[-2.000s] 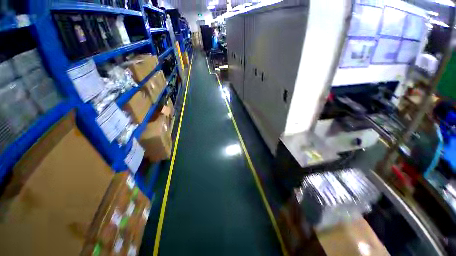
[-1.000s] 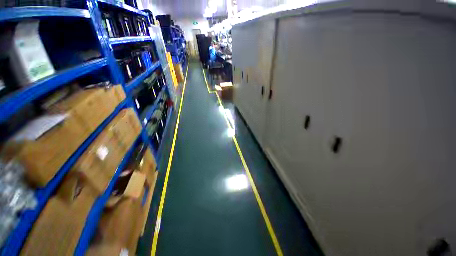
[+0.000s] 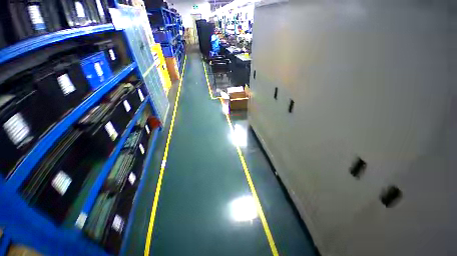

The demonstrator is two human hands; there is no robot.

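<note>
Neither of my hands is in the picture. Nearest on the left is a blue metal rack that holds black bins with white labels and rows of thin green and dark boards. A small blue bin stands among the black ones. Nearest on the right is a row of tall grey cabinets with small black handles. The rack and the cabinets are partly blurred.
A dark green floor with two yellow lines runs ahead between them. An open cardboard carton stands by the right line past the cabinets. Farther on are a dark chair, a person in blue and benches. Yellow panels stand on the left.
The view has moved forward along the aisle. The cartons on the left rack have passed out of view, and labelled black bins are now beside me. The open carton and chair look nearer.
</note>
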